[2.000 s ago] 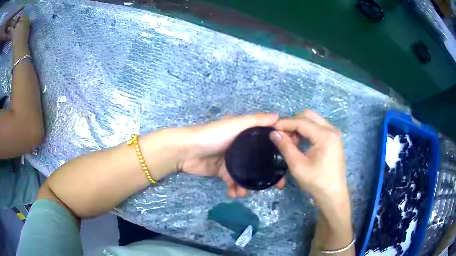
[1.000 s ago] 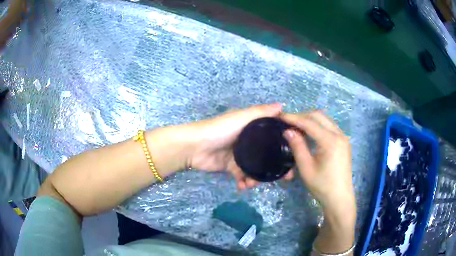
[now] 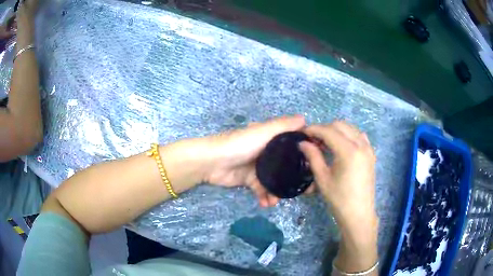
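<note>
A round glossy black housing point(image 3: 282, 166) is held above the wrapped worktop, its flat face towards me. My left hand point(image 3: 235, 160) holds it from the left and below, with fingertips showing under its lower edge. My right hand point(image 3: 346, 167) is at its right rim, thumb on the face and fingers behind the upper right edge. Any small part between the right fingers is hidden.
A blue bin point(image 3: 406, 210) with small black pieces stands at the right, beside a clear tray point(image 3: 480, 215). A teal patch point(image 3: 257, 233) lies near the front edge. Black units point(image 3: 416, 28) sit on the green belt point(image 3: 351, 32). Another person's arm point(image 3: 24, 102) is at the far left.
The housing and my hands have shifted slightly right since the first frame; my grip looks much the same. The other person's forearm moved largely out of view, then came back at the left.
</note>
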